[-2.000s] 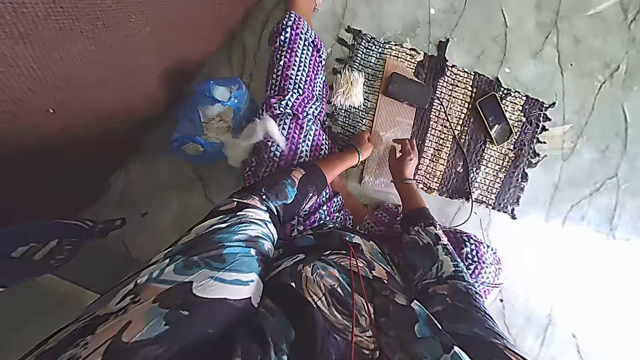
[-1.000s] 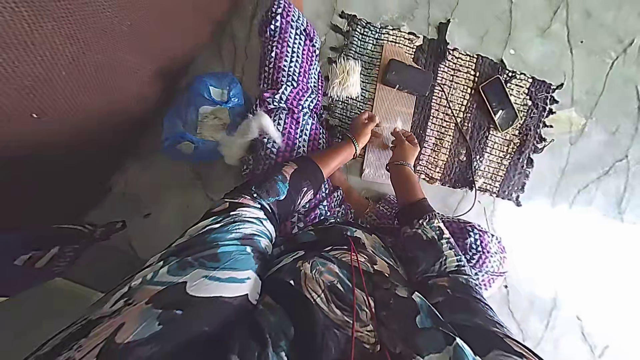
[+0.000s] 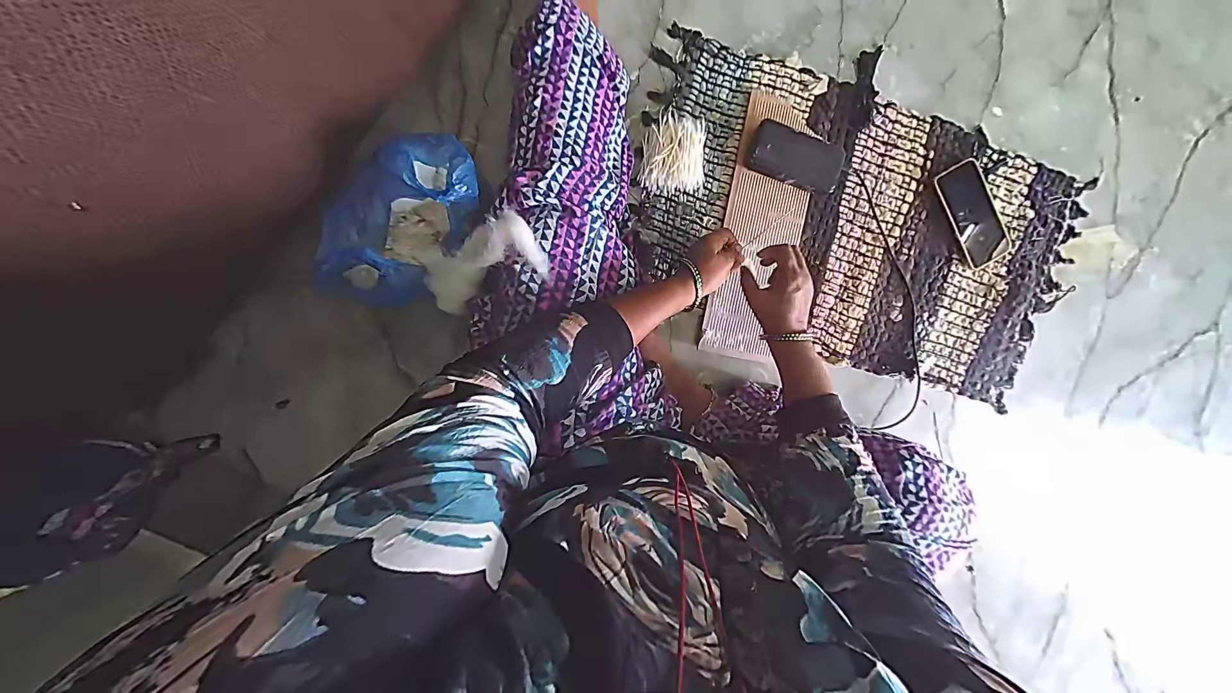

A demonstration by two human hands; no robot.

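My left hand (image 3: 715, 261) is closed with its fingertips pinched over a ribbed board (image 3: 765, 212), seemingly on a thin white wisp of cotton. Close beside it on the right, my right hand (image 3: 782, 292) has its thumb and fingers apart; whether a strand lies between them is too small to tell. The board rests on a striped woven mat (image 3: 881, 231). Across the board's upper part lies a black phone (image 3: 796, 156). A bundle of white cotton wicks (image 3: 673, 154) sits on the mat, left of the board. Loose white cotton (image 3: 486, 255) drapes over my patterned trouser leg.
A blue plastic bag (image 3: 395, 221) holding whitish material stands left of my leg on the marbled floor (image 3: 1145, 289). Another phone (image 3: 972, 214) lies on the mat's right part. A dark cable (image 3: 905, 289) curves over the mat. Dark cloth (image 3: 87, 510) lies at the lower left.
The fingers of my right hand have spread, and the white wisp seen at them one second ago no longer shows there. My left hand stays pinched over the board.
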